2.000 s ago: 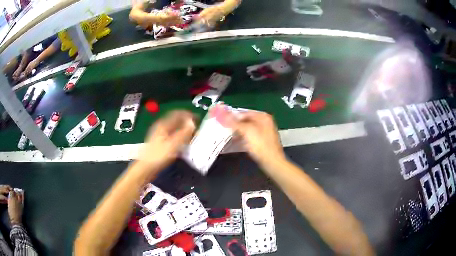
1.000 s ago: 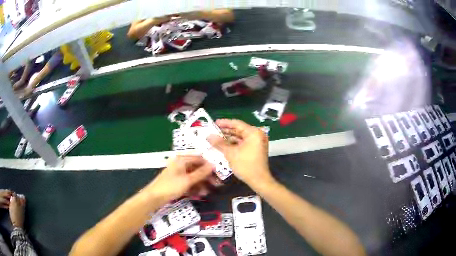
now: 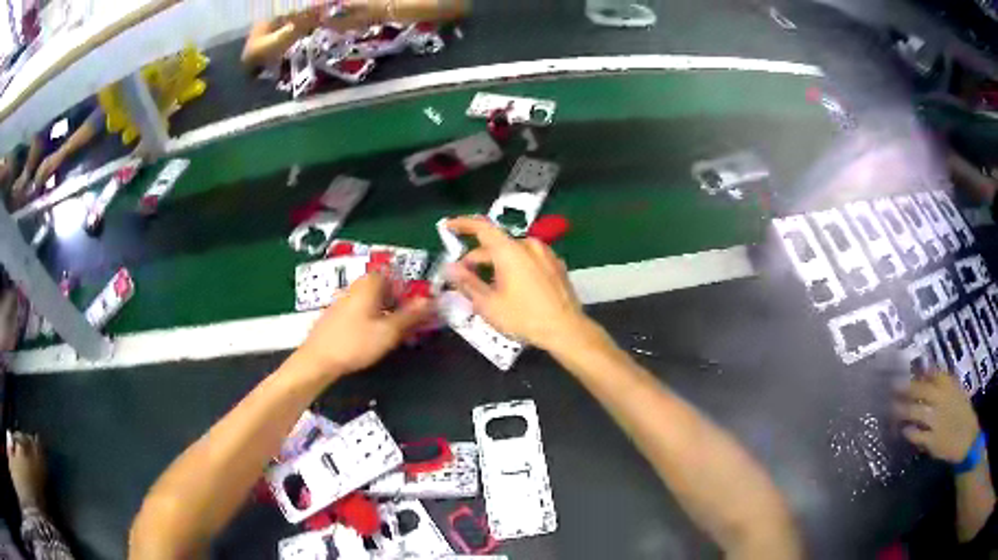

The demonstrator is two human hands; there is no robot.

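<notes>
My left hand [image 3: 356, 323] is centre-left, blurred, its fingers closed around a red piece [image 3: 419, 293]. My right hand [image 3: 517, 287] is just right of it, with a small white insert [image 3: 449, 238] at its fingertips. A white housing panel [image 3: 489, 337] slants down from under the right fingers; the fingers hide its upper end. Whether the red piece touches the panel is unclear. A pile of white housing panels [image 3: 334, 465] with red bits lies below my hands. A single panel [image 3: 514, 470] lies upright at its right, and a red ring [image 3: 471, 528] lies near the bottom.
Housings with red pieces lie on the green belt [image 3: 646, 208] and at its near rail [image 3: 668, 273]. Rows of housings [image 3: 865, 334] are at right. Another person's hand [image 3: 939, 416] with a blue wristband reaches there. Other people's hands show at top and far left. A metal post [image 3: 49, 284] stands left.
The panel held across both hands now slants below my right hand, and my hands have parted slightly. Belt parts appear further left. Another person's hand has appeared at right.
</notes>
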